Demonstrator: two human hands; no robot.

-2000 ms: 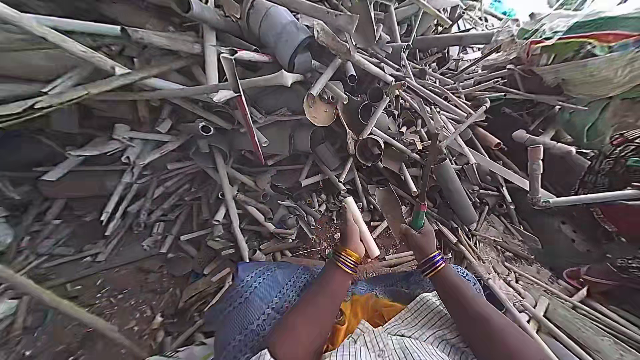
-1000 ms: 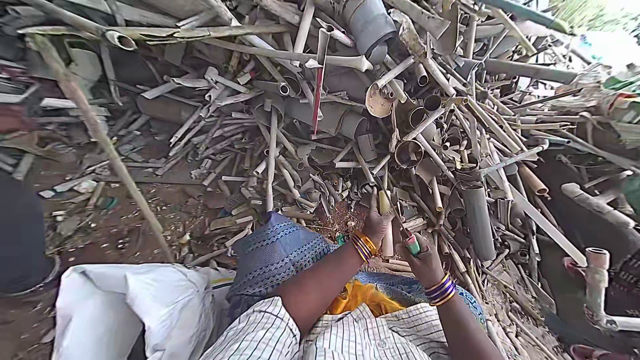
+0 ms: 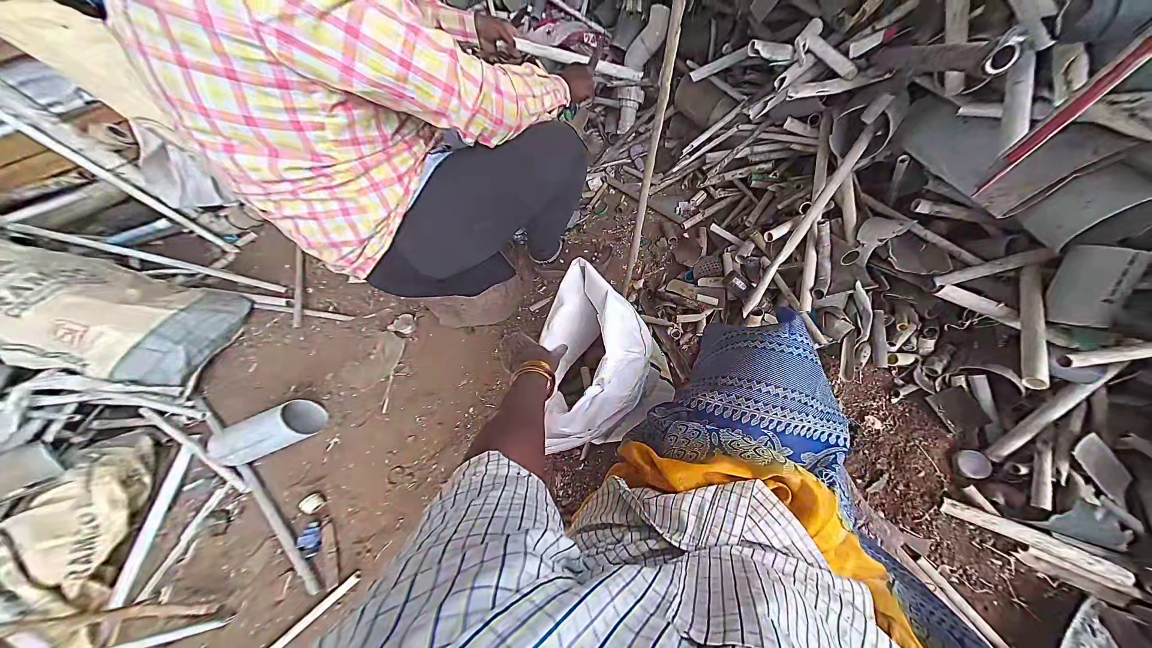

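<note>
An open-mouthed white woven sack [image 3: 621,382] stands on the dirt beside my blue patterned skirt. My left hand [image 3: 531,354], with bangles at the wrist, grips the sack's left rim; the fingers are partly hidden and slightly blurred. Inside the sack lies dark shadow, and its contents are hard to make out. My right hand is out of view. Just right of the sack and skirt, a heap of grey plastic pipe pieces [image 3: 814,234] covers the ground.
At upper left a crouching person in a checked shirt [image 3: 360,117] holds a pale pipe [image 3: 576,58]. An upright stick [image 3: 655,148] rises behind the sack. A printed sack [image 3: 108,306], a wide grey pipe [image 3: 270,432] and thin pipes lie at left.
The view has swung far left. My left hand, earlier at a short pipe piece in front of me, is now at the white sack. My right hand, earlier on a green-handled tool, has left view.
</note>
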